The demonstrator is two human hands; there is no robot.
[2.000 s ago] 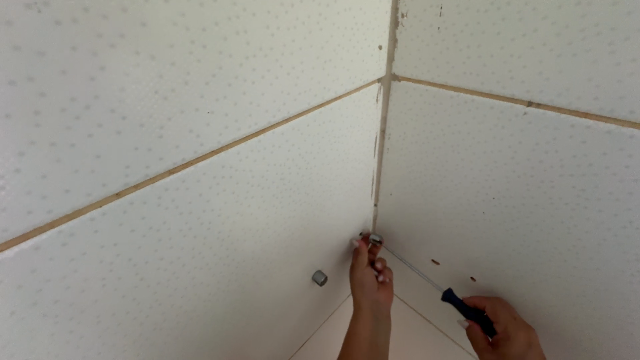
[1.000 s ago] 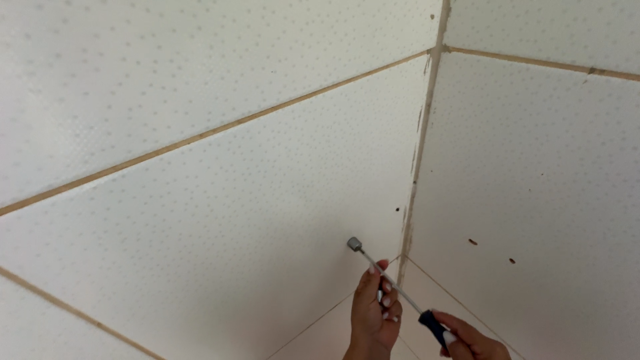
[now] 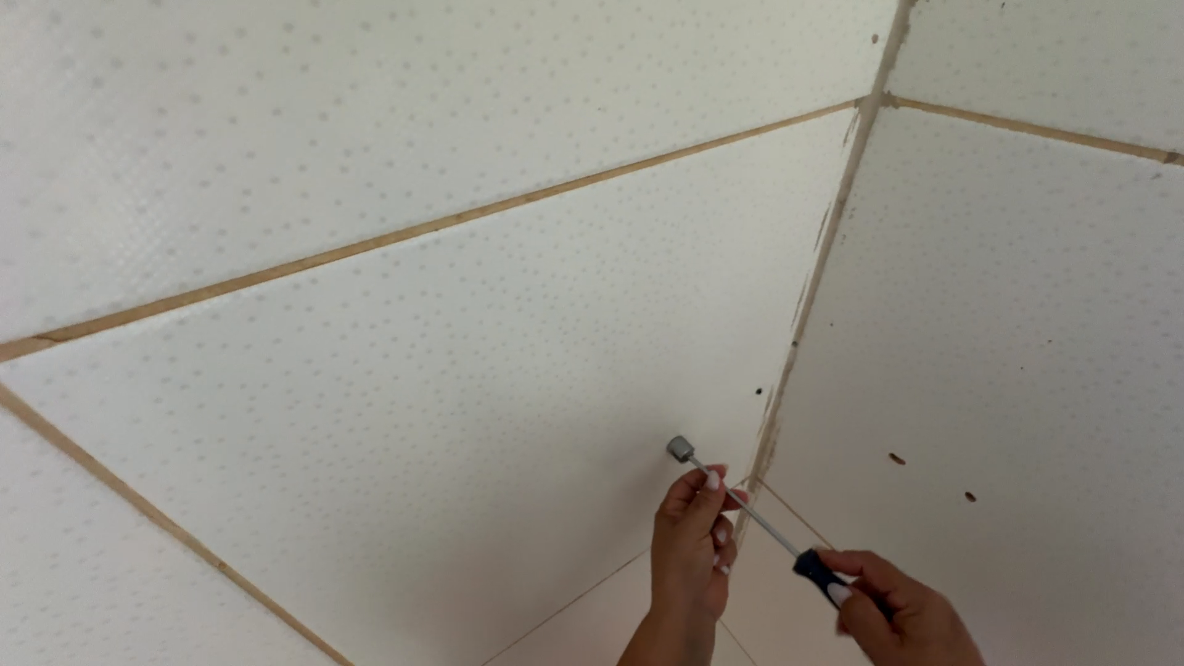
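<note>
A screwdriver (image 3: 766, 528) with a slim metal shaft and a dark blue handle slants up and left across the lower right of the head view. My right hand (image 3: 893, 601) grips its handle. The fingers of my left hand (image 3: 694, 541) pinch the shaft near its tip. That tip meets a small grey cylindrical metal fitting (image 3: 681, 449) on the left tiled wall; whether it is seated in a screw cannot be told. Something dark may lie in my left palm, mostly hidden by the fingers.
White dotted tiles (image 3: 518, 314) with tan grout lines (image 3: 407, 236) cover both walls. They meet at a corner joint (image 3: 837, 208) with chipped edges. A small dark hole (image 3: 758, 391) lies left of the joint. Two brown-edged holes (image 3: 897, 458) mark the right wall.
My left hand has left the corner, where it was two seconds ago at a small metal piece. Both hands and the screwdriver have moved left, to the grey fitting. The view has shifted.
</note>
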